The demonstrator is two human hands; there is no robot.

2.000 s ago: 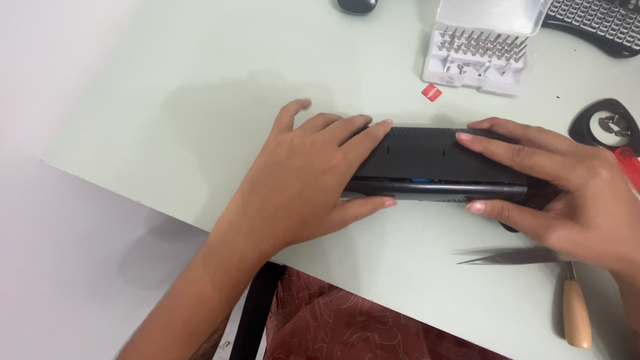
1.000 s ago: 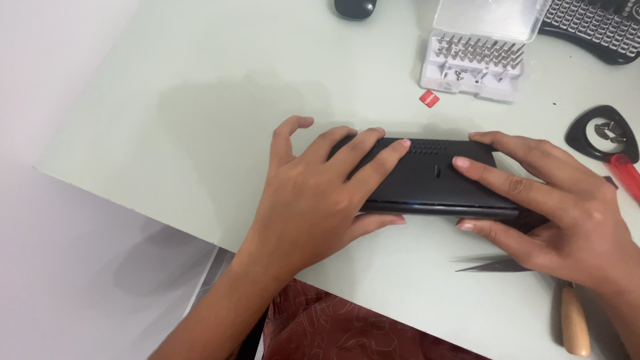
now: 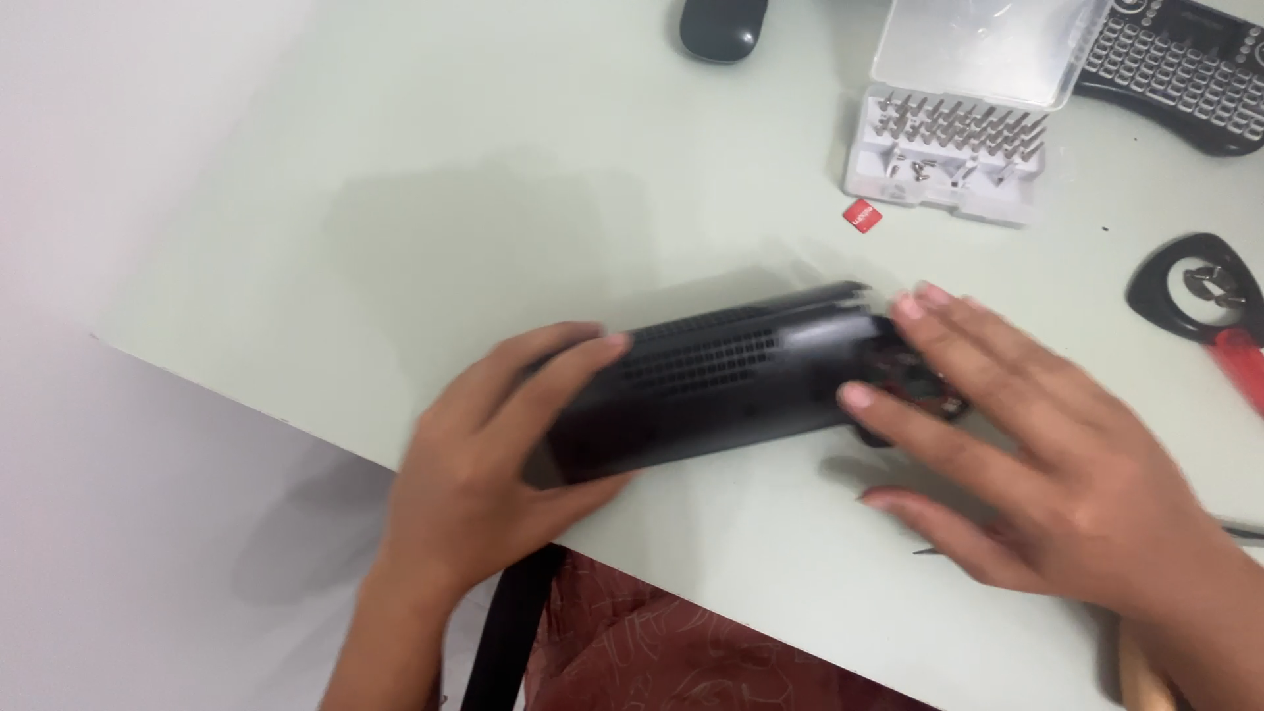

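A black plastic device casing (image 3: 691,395) with a grid of vent holes is tilted above the pale table, its left end lower than its right. My left hand (image 3: 494,464) grips that left end, fingers on top and thumb beneath. At the casing's right end, blurred inner parts (image 3: 913,380), perhaps a circuit board, show beside my right hand (image 3: 1027,444). My right fingers are spread over this end, with the index fingertip at the casing's edge and the thumb apart from it. Whether the right hand bears on the casing is blurred.
An open clear case of screwdriver bits (image 3: 948,148) stands beyond the casing, with a small red sticker (image 3: 862,215) near it. A black mouse (image 3: 723,28) and a mini keyboard (image 3: 1175,74) lie farther back. At right are a black ring-shaped tool part (image 3: 1155,286) and a wooden handle (image 3: 1144,667).
The casing has turned to a slant, showing a vented face and inner parts at its right end. My right hand has loosened from around that end, its thumb now off the casing.
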